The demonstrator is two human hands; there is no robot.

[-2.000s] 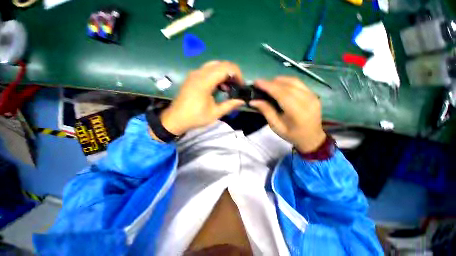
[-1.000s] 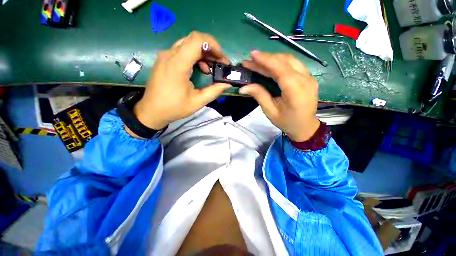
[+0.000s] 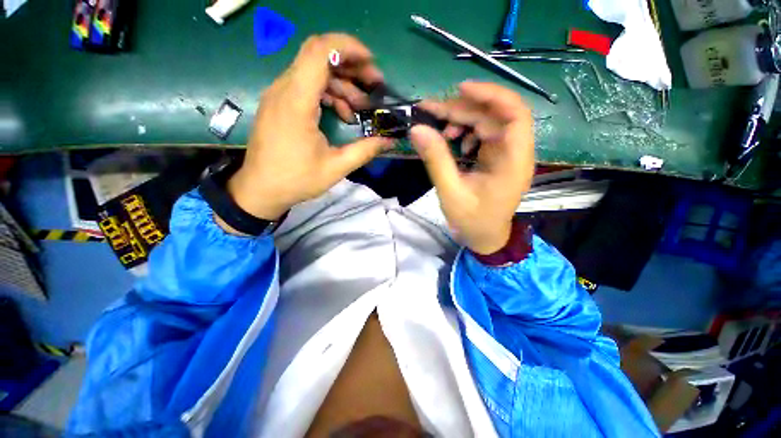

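Note:
My left hand (image 3: 304, 128) and my right hand (image 3: 479, 158) hold a small black device (image 3: 392, 121) between them, over the front edge of the green mat. Its near part shows a silver and gold-yellow inside. A dark blurred strip stands above it, between the fingers of both hands; I cannot tell if it is joined to the rest. My right fingers cover the device's right end. My left thumb is at its lower left edge.
On the green mat (image 3: 205, 68) lie a screen cover (image 3: 225, 118), blue pick (image 3: 274, 32), pry tool (image 3: 484, 58), tweezers (image 3: 535, 55), blue-handled screwdriver (image 3: 510, 23), red piece (image 3: 590, 41), white cloth (image 3: 636, 47) and clear film (image 3: 591, 94). Bottles (image 3: 722, 58) stand right.
The device first showed a closed black face with a white patch; now its silver and gold inside shows, with a dark strip lifted above. My right hand has tilted and its fingers have curled.

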